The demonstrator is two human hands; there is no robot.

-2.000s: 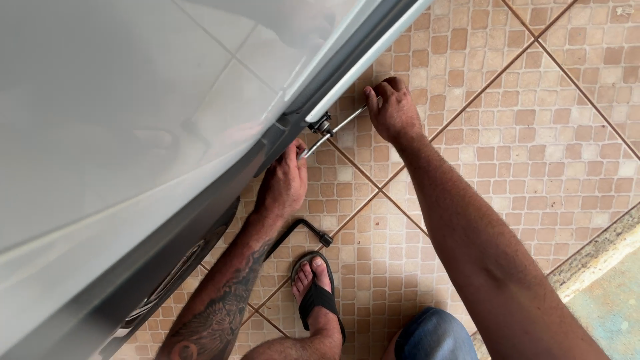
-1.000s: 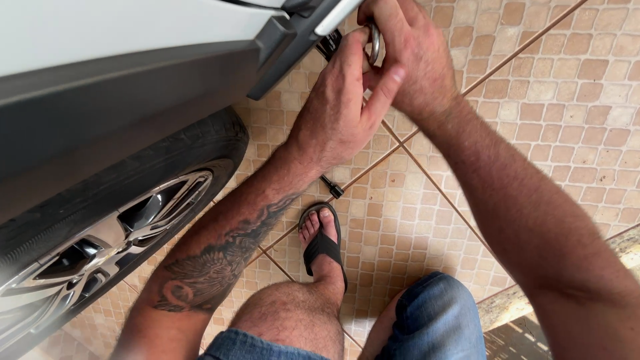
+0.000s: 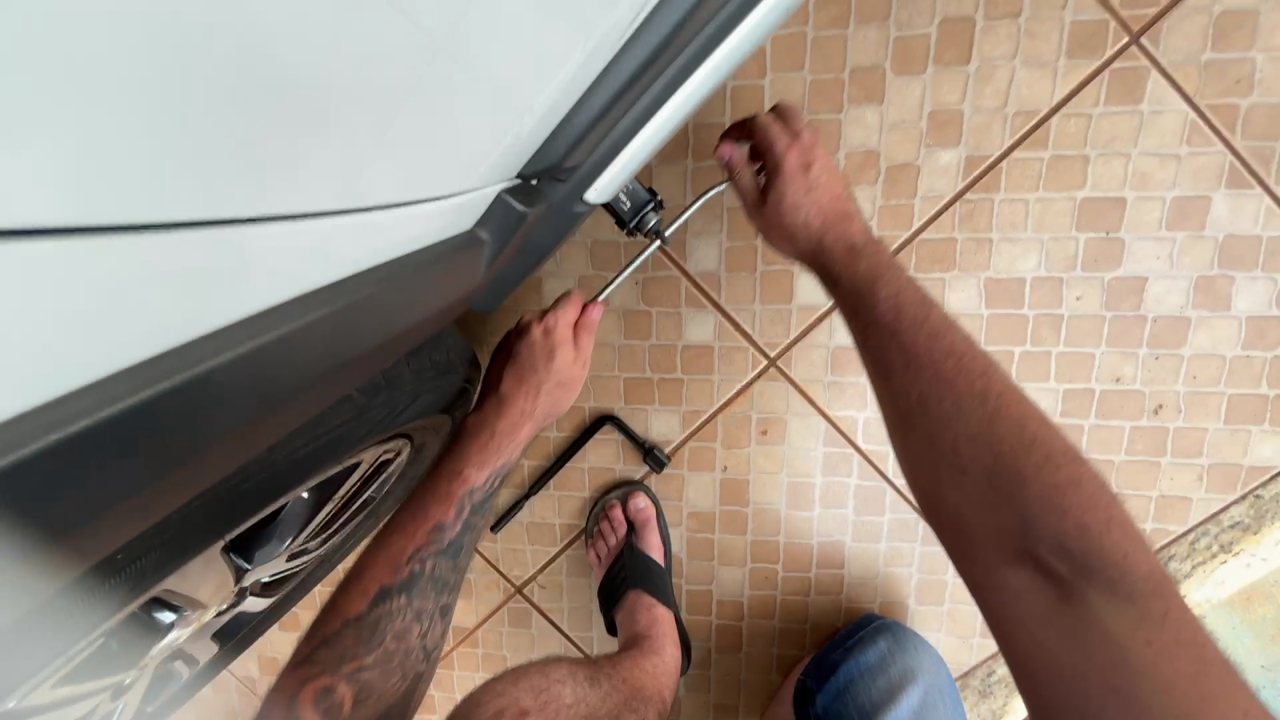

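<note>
A metal crank rod (image 3: 632, 268) runs slantwise through the end of a black jack (image 3: 636, 210), which shows from under the sill of a white car (image 3: 330, 110). My left hand (image 3: 548, 352) is closed around the rod's lower left end. My right hand (image 3: 785, 178) is at the rod's bent upper right end, fingers curled and slightly blurred; the thumb and index finger meet the tip. Most of the jack is hidden beneath the car. An L-shaped black lug wrench (image 3: 570, 462) lies on the floor below my left hand.
The car's wheel (image 3: 260, 560) and dark lower trim (image 3: 250, 370) fill the lower left. My sandalled foot (image 3: 630, 575) stands beside the lug wrench on the tiled floor (image 3: 1000, 330). A stone edge (image 3: 1215, 525) borders the tiles at the right.
One second ago my hands were close together near the jack; now they are apart at the rod's two ends. The lug wrench, partly covered then, shows in full.
</note>
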